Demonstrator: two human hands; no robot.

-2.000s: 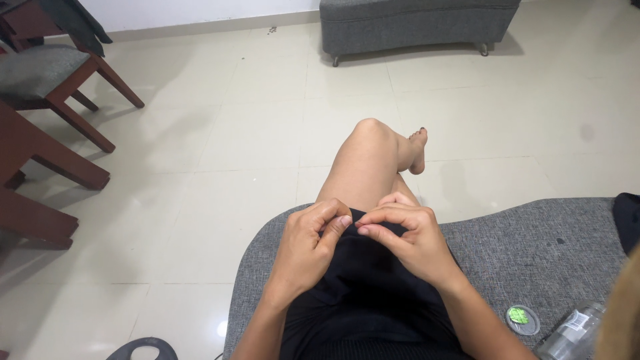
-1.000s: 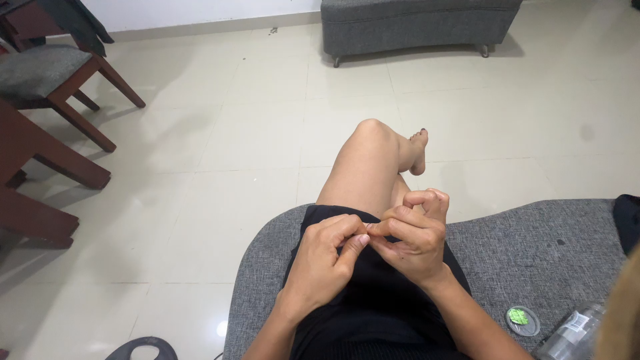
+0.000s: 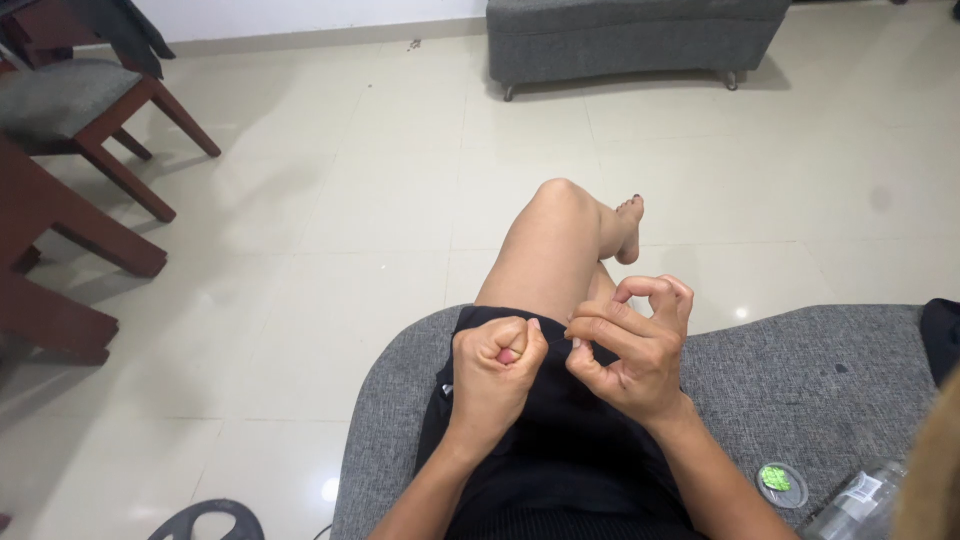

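Observation:
Over the dark shorts (image 3: 577, 442) on my lap, both hands are raised close together. My left hand (image 3: 499, 360) is curled into a fist, thumb pressed against the bent forefinger. To its right, my right hand (image 3: 634, 341) pinches with thumb and fingertips, its other fingers bent and apart. A very thin dark thread (image 3: 556, 340) seems to run across the small gap between the two hands. What lies inside either grip is too small to make out.
I sit on a grey fabric sofa (image 3: 780, 375). At its right lie a clear round lid (image 3: 795, 495) with green pieces (image 3: 775, 478) and a clear plastic bottle (image 3: 859, 499). A grey ottoman (image 3: 630, 45) stands ahead, wooden chairs (image 3: 127, 142) at left, a black round object (image 3: 206, 521) at lower left.
My hands, whose fingertips met a second ago, are now a little apart. The left one has closed into a fist, and a thin line shows between them.

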